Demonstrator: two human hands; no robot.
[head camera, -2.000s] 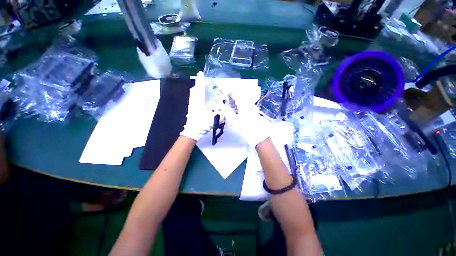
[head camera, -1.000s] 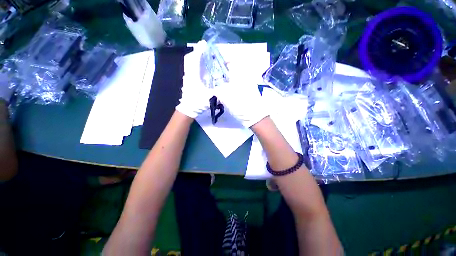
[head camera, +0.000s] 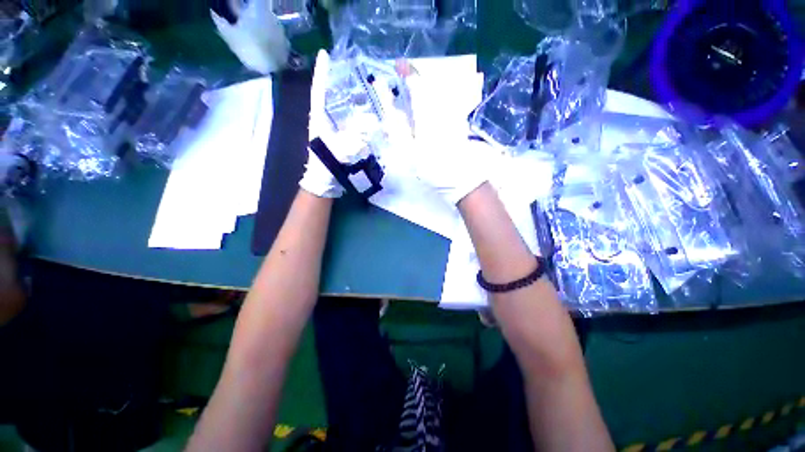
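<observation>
My left hand (head camera: 328, 146), in a white glove, holds a clear plastic housing part (head camera: 355, 93) in crinkly clear film, thumb and fingers around its left side. A black bracket (head camera: 348, 169) with a small square opening lies across the heel of the left hand, at the near end of the clear part. My right hand (head camera: 455, 163), also gloved, is just right of the part over white paper; its fingers are washed out by glare, so I cannot tell whether they grip anything. Small black dots show on the clear part.
White papers (head camera: 207, 177) and a long black sheet (head camera: 278, 168) lie left. Bagged parts (head camera: 88, 97) are piled far left, more bagged parts (head camera: 671, 203) at right. A purple-rimmed round item (head camera: 664, 66) stands back right. A white-wrapped post foot (head camera: 254, 40) is at the back.
The black bracket has turned from near upright to slanting and moved left onto the left hand. The clear part shows more openly between the hands. The view has shifted slightly.
</observation>
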